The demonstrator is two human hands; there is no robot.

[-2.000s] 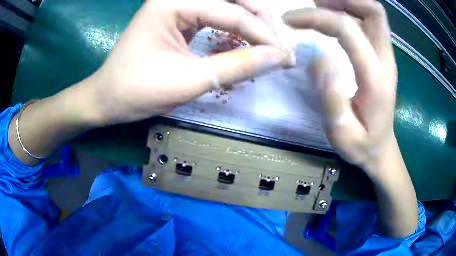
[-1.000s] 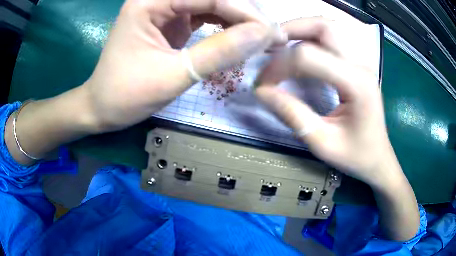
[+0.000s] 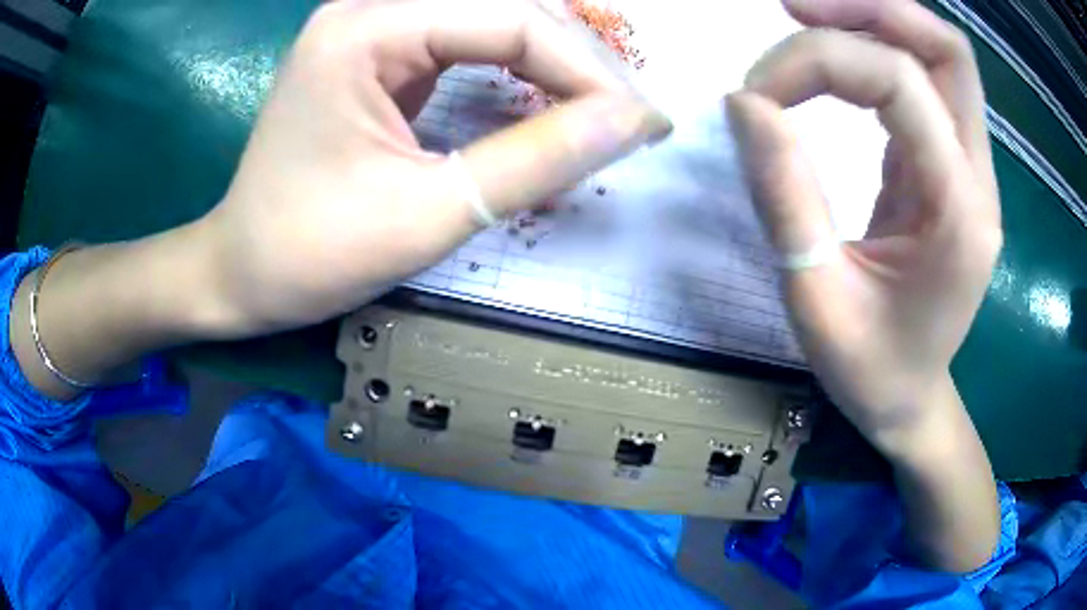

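Observation:
My left hand (image 3: 346, 191) is above the left part of the white gridded sheet (image 3: 620, 268), thumb and index fingertips pinched together. My right hand (image 3: 912, 256) is over the sheet's right part, thumb and index tips meeting in a ring. A small gap separates the two pinches. Any tiny part between the fingertips is too small to tell. Both thumbs wear pale finger cots. Orange-red tiny components (image 3: 610, 32) are piled at the top, with darker ones scattered below, partly behind my left hand. The metal fixture (image 3: 584, 393) lies nearer me, with dark openings in a row.
The tray's black edge (image 3: 560, 327) runs just beyond the fixture. A glossy green bench top (image 3: 137, 137) lies around the tray. Metal rails (image 3: 1025, 143) are at the upper right. Blue clothing fills the bottom, below the fixture.
The hands were close together one second ago; my right hand has moved right, apart from my left. More of the orange pile shows at the top. The fixture has barely shifted in view.

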